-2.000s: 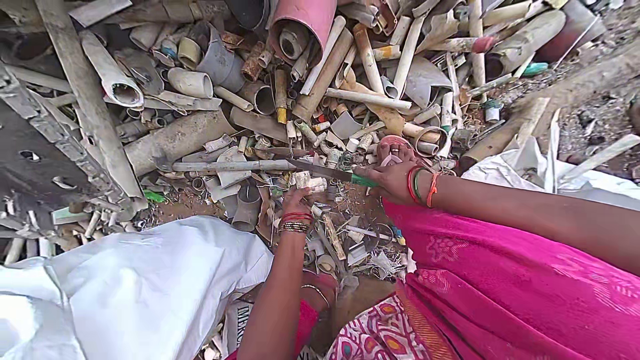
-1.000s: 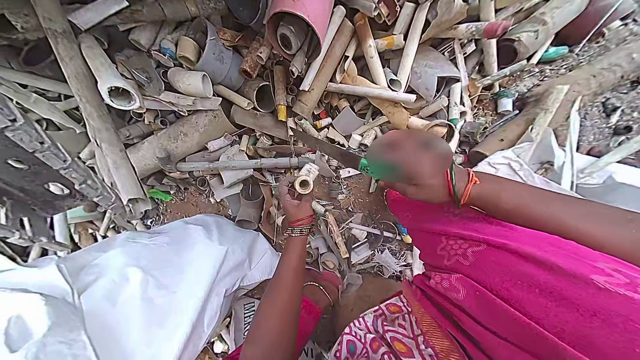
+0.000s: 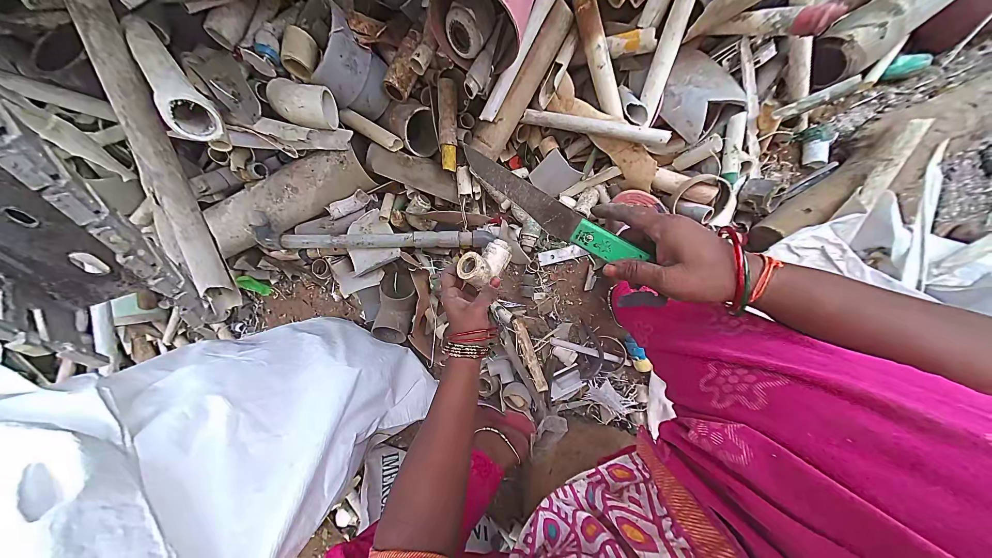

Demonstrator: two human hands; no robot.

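My left hand [image 3: 466, 304] holds a dirty cream plastic pipe fitting [image 3: 485, 263] between thumb and fingers, its round opening facing left. To the right, my right hand [image 3: 673, 252] grips the green handle [image 3: 608, 242] of a large knife. The knife's dark, worn blade [image 3: 527, 198] points up and left, its tip over the scrap pile. The blade and the fitting are apart. Just left of the fitting, a grey pipe with elbow ends [image 3: 380, 240] lies across broken pipe pieces.
A heap of scrap plastic pipes [image 3: 279, 198] fills the area ahead. White sacks [image 3: 232, 434] lie at the lower left and at the right [image 3: 860, 240]. A perforated metal piece [image 3: 70, 225] stands at the left. Small shards [image 3: 570, 384] cover the ground before me.
Two seconds ago the blade was down by the fitting in my left hand; the knife has since moved up and right. My left hand has raised the fitting slightly and turned it.
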